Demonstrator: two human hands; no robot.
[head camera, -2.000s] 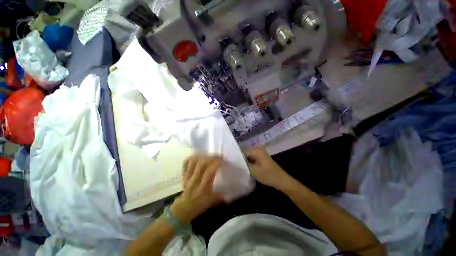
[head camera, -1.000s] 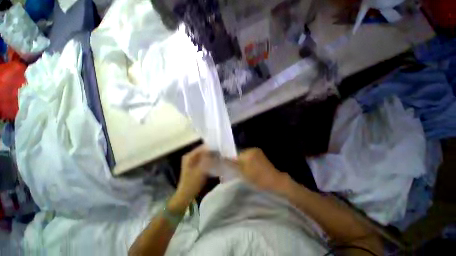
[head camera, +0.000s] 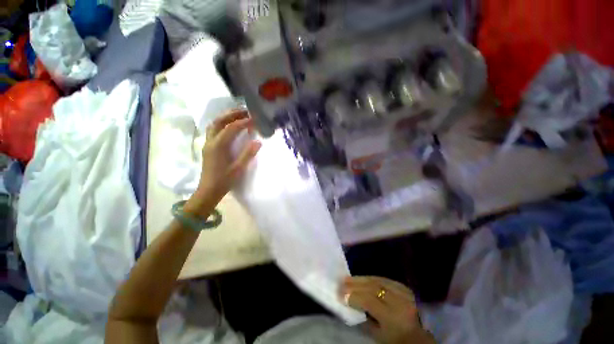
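A long white fabric piece (head camera: 293, 215) runs from the needle area (head camera: 286, 138) of the overlock machine (head camera: 367, 87) down over the table's front edge. My left hand (head camera: 225, 151) is beside the needle area, fingers spread and bent over the cloth; whether it pinches the cloth is unclear. My right hand (head camera: 384, 306), with a ring, holds the lower end of the piece over my lap. More white cloth (head camera: 178, 148) lies on the tabletop (head camera: 209, 252) left of the machine. The image is somewhat blurred.
A big white pile (head camera: 81, 195) lies at the left, beside a blue-grey strip (head camera: 139, 154). White cloth (head camera: 512, 289) over light blue cloth (head camera: 572, 235) is at lower right. A red bag (head camera: 538, 33) with white strips is behind right. A red bundle (head camera: 27, 117) is at far left.
My left hand has moved from the lower end of the cloth up to the needle area. My right hand has moved lower and right, drawing the piece out long. The view has shifted.
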